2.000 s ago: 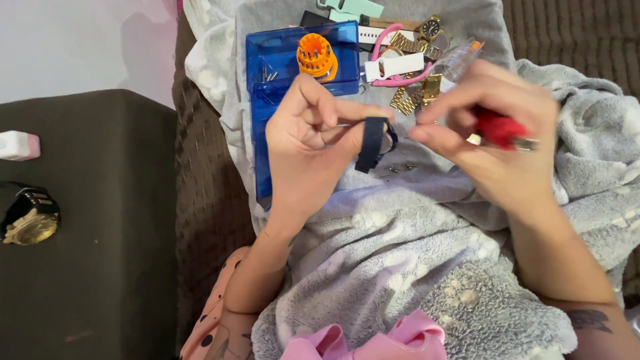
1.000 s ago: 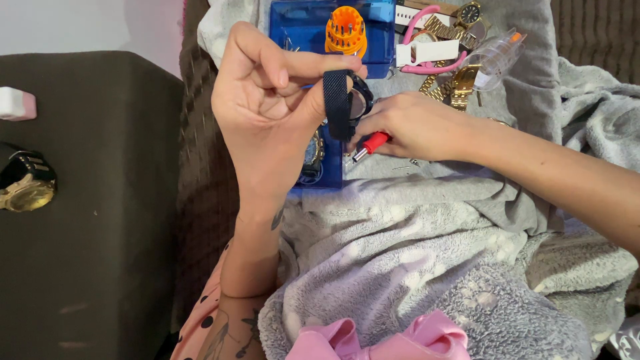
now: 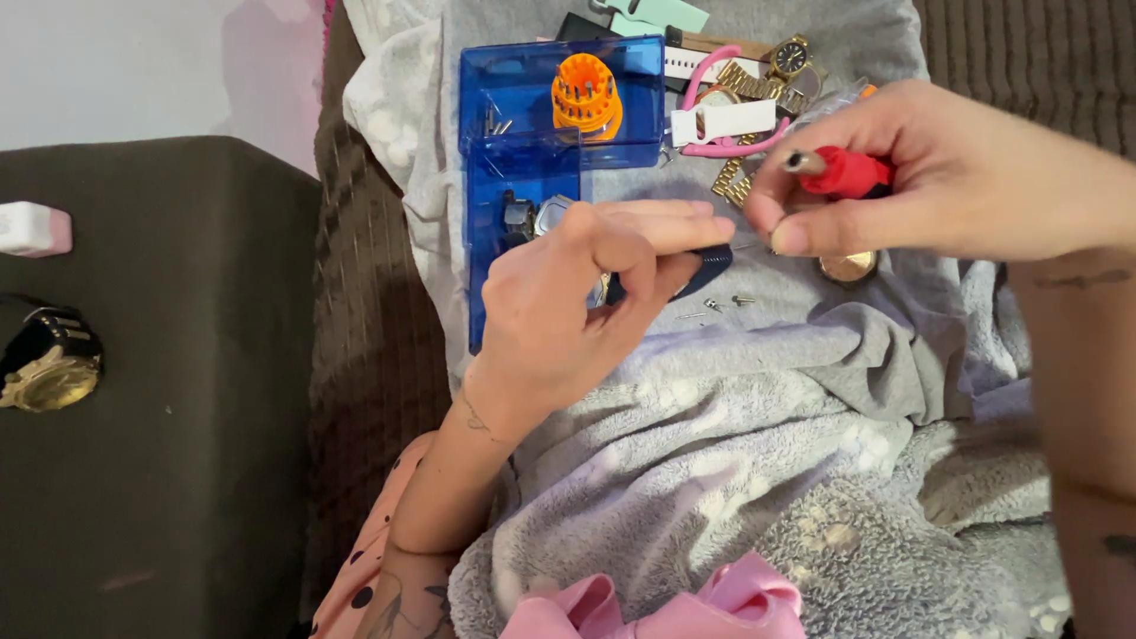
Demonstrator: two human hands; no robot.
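Observation:
My left hand (image 3: 568,302) is closed around a watch with a dark mesh strap (image 3: 708,271); the fingers hide most of its case. To its right, my right hand (image 3: 896,177) holds a red-handled screwdriver (image 3: 843,173) in the palm, its metal end facing left. The right thumb and forefinger pinch something tiny that I cannot identify. Small metal pins and screws (image 3: 714,304) lie on the grey blanket (image 3: 754,355) below the hands. Behind my left hand, a blue plastic box (image 3: 524,169) holds another watch (image 3: 552,213).
An orange bit holder (image 3: 586,98) stands in the blue box's upper part. Gold watches (image 3: 790,58), a pink strap with a white tag (image 3: 728,122) and a mint-green piece (image 3: 657,13) lie beyond. A black-and-gold watch (image 3: 55,373) and a white-and-pink object (image 3: 34,229) rest on the dark surface at left.
My right hand, on the blanket beside the blue box one second ago, is now raised to the right with the screwdriver. My left hand has turned and lowered, still holding the watch.

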